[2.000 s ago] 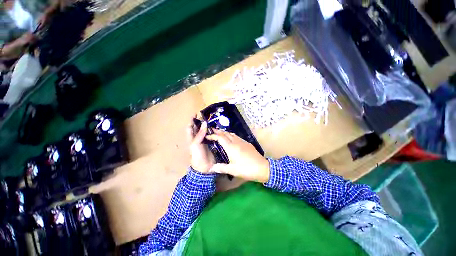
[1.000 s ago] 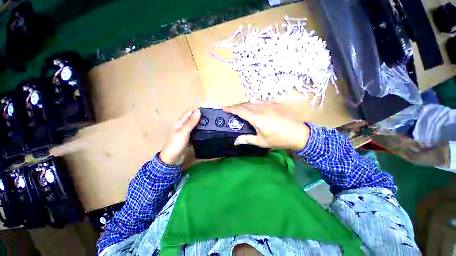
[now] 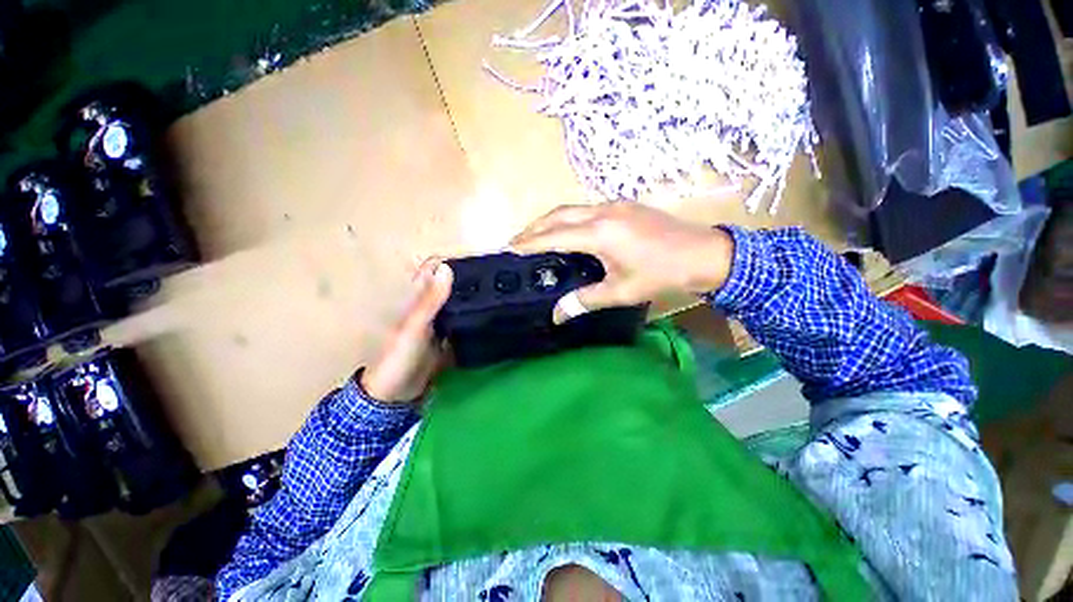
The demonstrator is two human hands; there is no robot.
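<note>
A black plastic housing (image 3: 518, 308) is held against the green apron at the bench's front edge. Its face with round knobs or buttons and a pale mark points up. My left hand (image 3: 412, 335) grips its left end, thumb at the corner. My right hand (image 3: 630, 261) grips its right end, with the thumb on the front and the fingers over the back edge. The underside of the housing is hidden. A heap of thin white parts (image 3: 682, 94) lies on the cardboard beyond my right hand.
Several black housings with shiny round spots (image 3: 118, 223) stand in two groups at the left. The cardboard surface (image 3: 318, 153) has a taped seam. A crinkled clear-grey plastic bag (image 3: 877, 106) lies right of the heap. A strip of green belt (image 3: 224, 29) runs at the upper left.
The housing was first worked on with its hollow inside up. It has been turned knob face up and drawn to the apron. Since then both hands have kept hold, with the face tilting slightly.
</note>
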